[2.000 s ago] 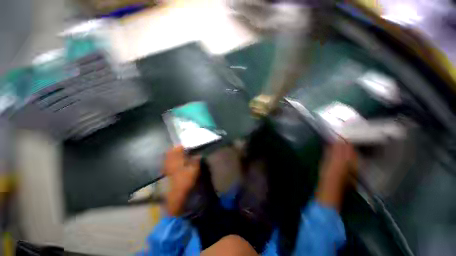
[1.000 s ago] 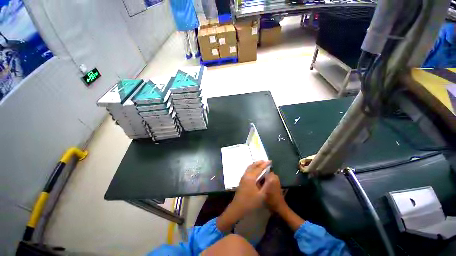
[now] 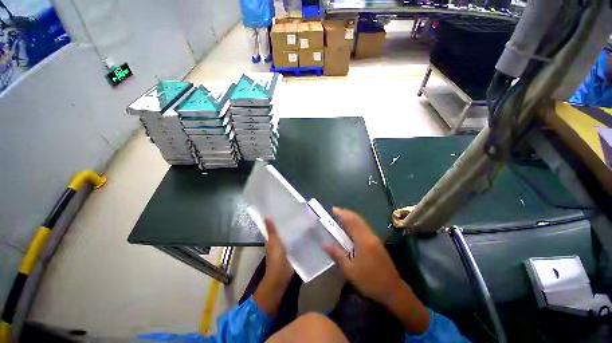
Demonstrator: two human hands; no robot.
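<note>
An open white box (image 3: 295, 231) is held up and tilted above the near edge of the dark green table (image 3: 322, 154). Its lid flap stands up towards the far left. My left hand (image 3: 276, 258) holds the box's near left side. My right hand (image 3: 366, 254) holds its right side, with the fingers at a narrow white edge piece. The hands hide part of the box's lower edges. Tall box stacks (image 3: 251, 120) with teal and white tops stand at the table's far left.
Another open white box (image 3: 560, 281) lies on the green conveyor (image 3: 496, 251) at the right. A slanted grey post (image 3: 456, 167) with cables and a metal rail (image 3: 478, 285) stand to the right. A yellow-black barrier (image 3: 47, 231) is at the left.
The open box has been lifted off the table and turned, with its lid now towards the far left. My hands have moved apart, one on each side of it.
</note>
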